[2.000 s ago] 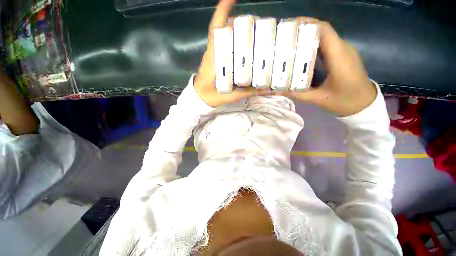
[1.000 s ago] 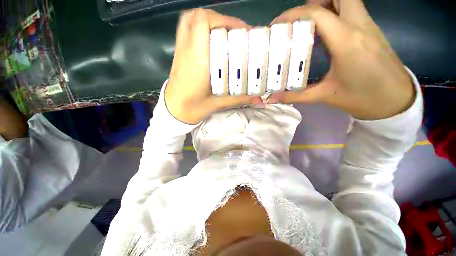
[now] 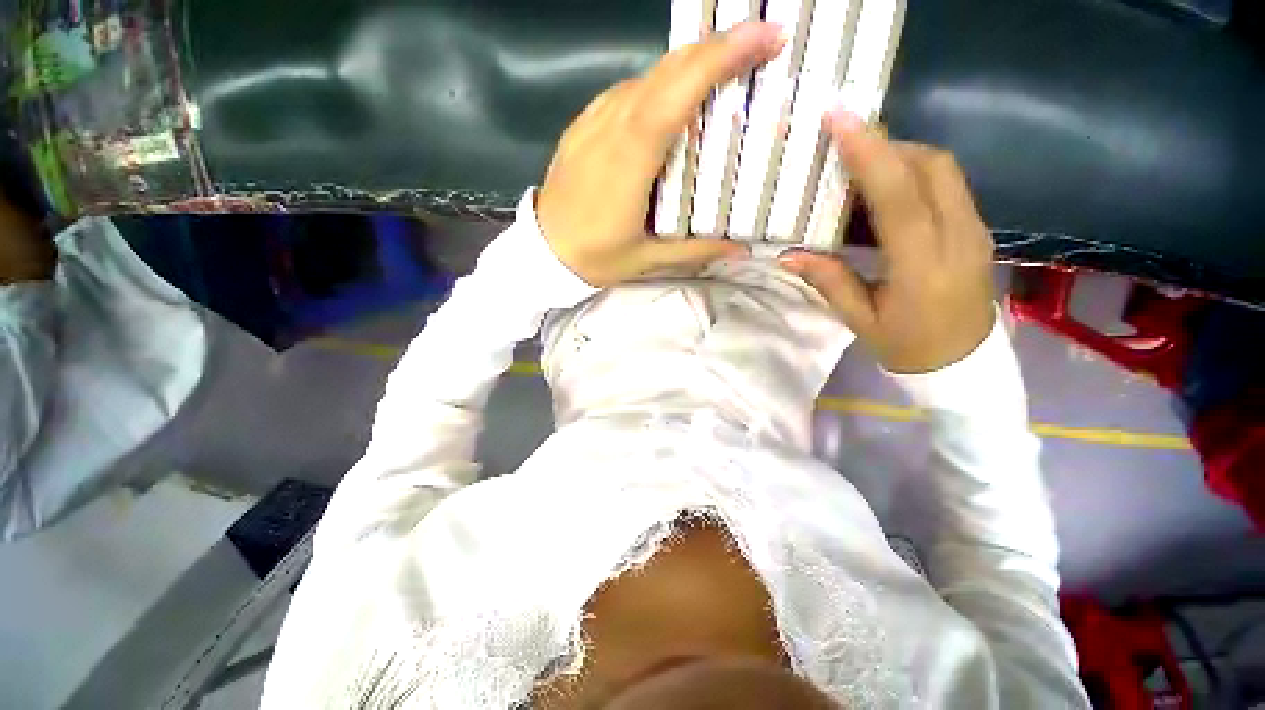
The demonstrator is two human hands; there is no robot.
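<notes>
Several white phones (image 3: 764, 160) stand side by side on their long edges, with their narrow white side strips facing up, at the front edge of the dark green mat. The far ends are cut off by the top of the picture. My left hand (image 3: 624, 174) holds the group from the left, its fingers lying over the edges and its thumb at the near ends. My right hand (image 3: 923, 243) holds from the right, fingertips on the rightmost phones and thumb near the close end. Screens and keypads are hidden.
The dark green glossy mat (image 3: 416, 90) spans the bench. Printed sheets under clear cover (image 3: 118, 97) lie at the left. Another person's white sleeve (image 3: 104, 347) is at the left. A red object (image 3: 1096, 326) stands below the bench at the right.
The phones have turned from showing their end faces to showing their long side edges, and now reach the top of the picture. Both hands have shifted their hold around them.
</notes>
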